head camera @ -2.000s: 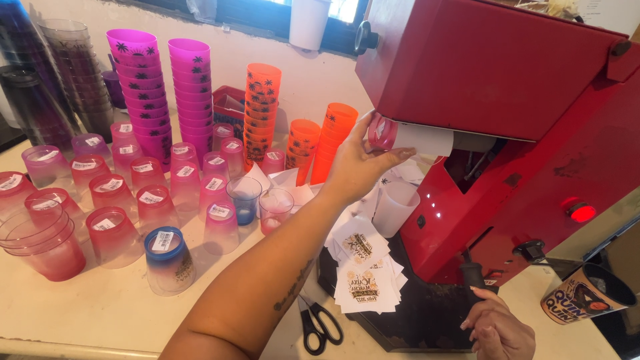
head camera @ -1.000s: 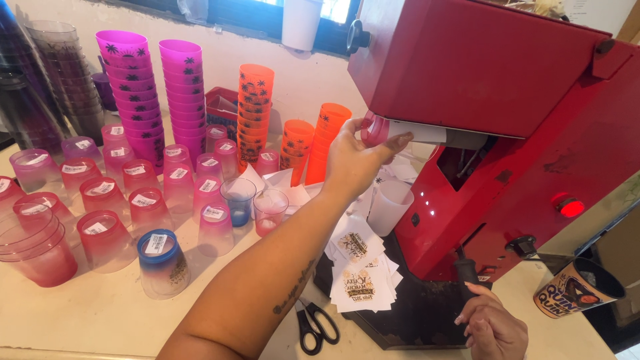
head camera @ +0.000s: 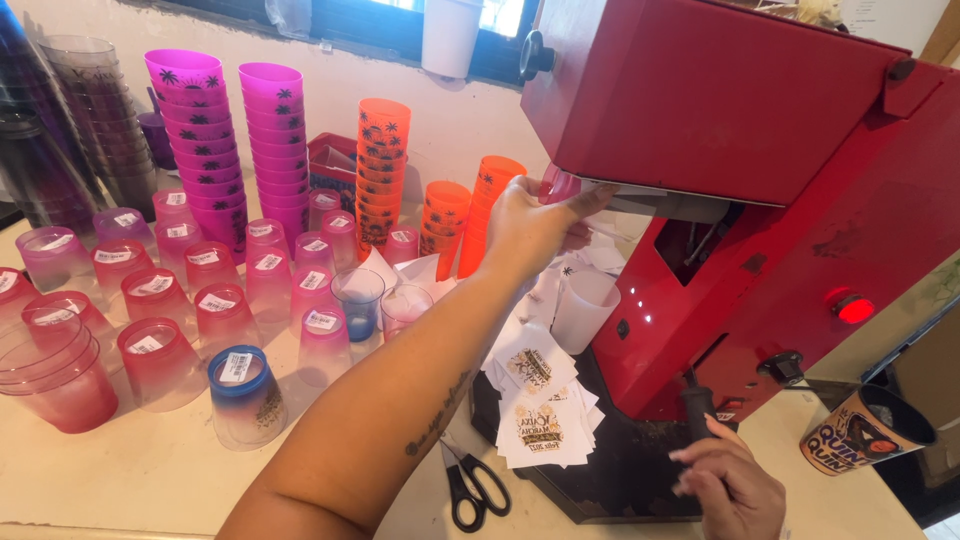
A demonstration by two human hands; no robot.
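My left hand [head camera: 551, 217] is up under the head of a red press [head camera: 697, 97]. Its fingers hold a pink translucent cup [head camera: 559, 184] and the edge of a white paper [head camera: 637, 201] lying along it; most of the cup is hidden by the hand and the machine. Low at the right, my right hand [head camera: 731, 476] has its fingers curled at the lower end of the press's black lever handle [head camera: 697, 409]. Between the arms, printed paper transfers [head camera: 541, 431] lie in a loose pile on the black base, with a frosted white cup [head camera: 585, 311] behind them.
Upside-down pink and purple cups [head camera: 157, 360] fill the table's left side, with a blue-rimmed printed cup [head camera: 247, 401] in front. Magenta [head camera: 202, 142] and orange [head camera: 382, 165] cup stacks stand behind. Black-handled scissors [head camera: 476, 487] lie by the base; a printed cup [head camera: 866, 431] stands right.
The left hand's fingers have shifted along the paper at the pink cup, and less of the cup shows. The right hand remains by the lever handle.
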